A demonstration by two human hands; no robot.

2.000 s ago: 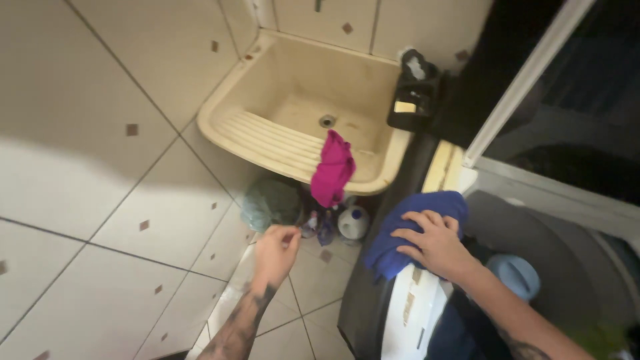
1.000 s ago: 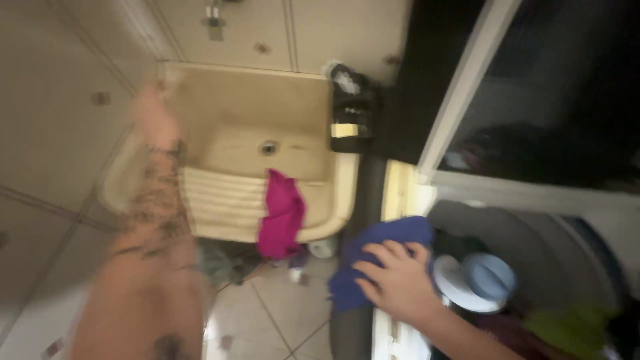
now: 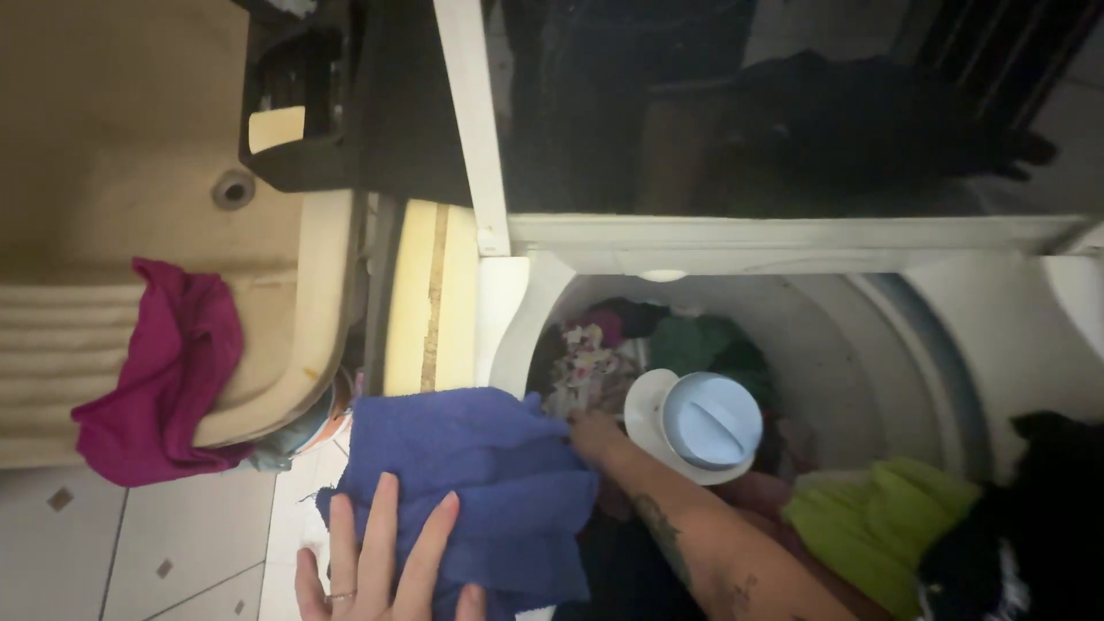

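Observation:
My left hand (image 3: 388,561), a ring on one finger, rests spread on a blue cloth (image 3: 466,466) draped over the left rim of a top-loading washing machine (image 3: 509,319). My right hand (image 3: 595,435) reaches into the drum, beside the cloth's right edge and left of the agitator with its light blue cap (image 3: 711,421); its fingers are partly hidden and blurred, so a grip cannot be told. Around it lie a patterned garment (image 3: 586,358), a green garment (image 3: 690,345) and other dark clothes. A yellow-green garment (image 3: 880,517) lies at the drum's lower right.
The raised dark glass lid (image 3: 604,129) stands behind the drum opening. To the left is a beige laundry sink (image 3: 323,285), with a magenta cloth (image 3: 177,371) hanging over its front edge. A black container (image 3: 293,164) sits on the sink's right side.
My left hand has come from the sink area onto the blue cloth. My right hand has left that cloth and gone into the drum. The view has swung right, over the washing machine.

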